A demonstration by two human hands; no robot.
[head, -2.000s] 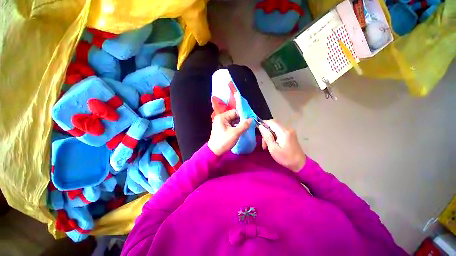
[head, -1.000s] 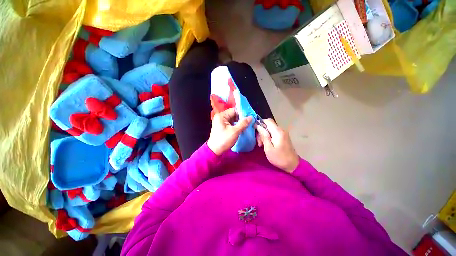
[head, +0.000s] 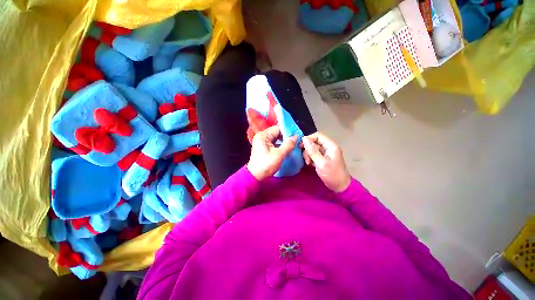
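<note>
A blue plush piece (head: 288, 130) with a red bow (head: 258, 120) stands folded narrow over my lap, its far end washed out pale. My left hand (head: 268, 153) is closed on its near left side, thumb on the blue rim. My right hand (head: 326, 159) is at the right edge of the rim, its fingertips pinched together on it. The small dark metal tool is not clearly visible now; my right palm and curled fingers may hide it.
A yellow bag (head: 29, 117) full of blue and red pieces is at my left. A white and green box (head: 352, 73) with a yellow-handled tool (head: 410, 61) on it is at upper right, beside another yellow bag (head: 490, 82). A yellow basket (head: 524, 246) is at lower right.
The metal tool that showed in my right fingers is no longer distinct. My right fingertips have closed in on the rim. The plush piece stays nearly in place in my left hand.
</note>
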